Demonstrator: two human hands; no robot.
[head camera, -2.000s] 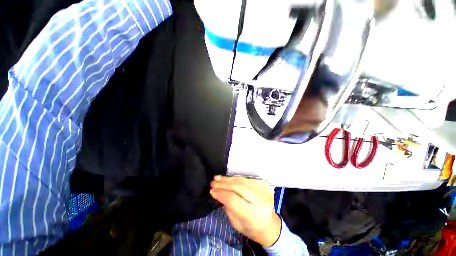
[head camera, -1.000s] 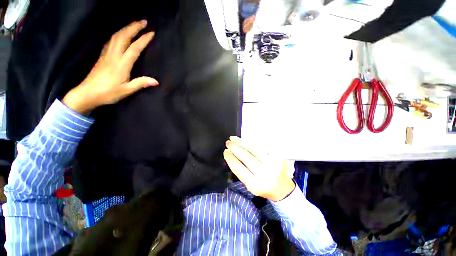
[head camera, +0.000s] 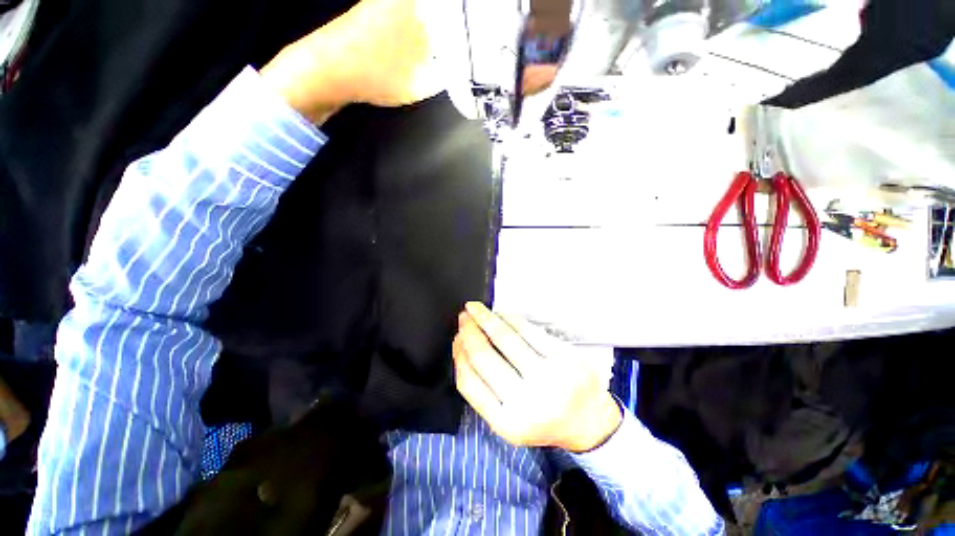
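Black cloth (head camera: 429, 230) lies flat left of the needle area, its straight right edge running from the presser foot (head camera: 496, 120) toward the table's front edge. My left hand (head camera: 367, 58) is on the cloth left of the machine head (head camera: 492, 42); its fingertips are washed out or hidden. My right hand (head camera: 534, 382) is at the cloth's right edge by the table's front, fingers together over the edge and thumb hidden, holding the cloth.
Red-handled scissors (head camera: 762, 230) lie on the white table (head camera: 618, 277). Small metal pieces (head camera: 869, 228) and a tan piece (head camera: 852, 288) lie further right. Dark cloth (head camera: 733, 419) is below the table. A blue basket (head camera: 225, 445) shows at lower left.
My left hand came into view, lay spread on the cloth, then moved up and right toward the machine head. My right hand stays at the cloth edge. The view has shifted, showing the scissors fully.
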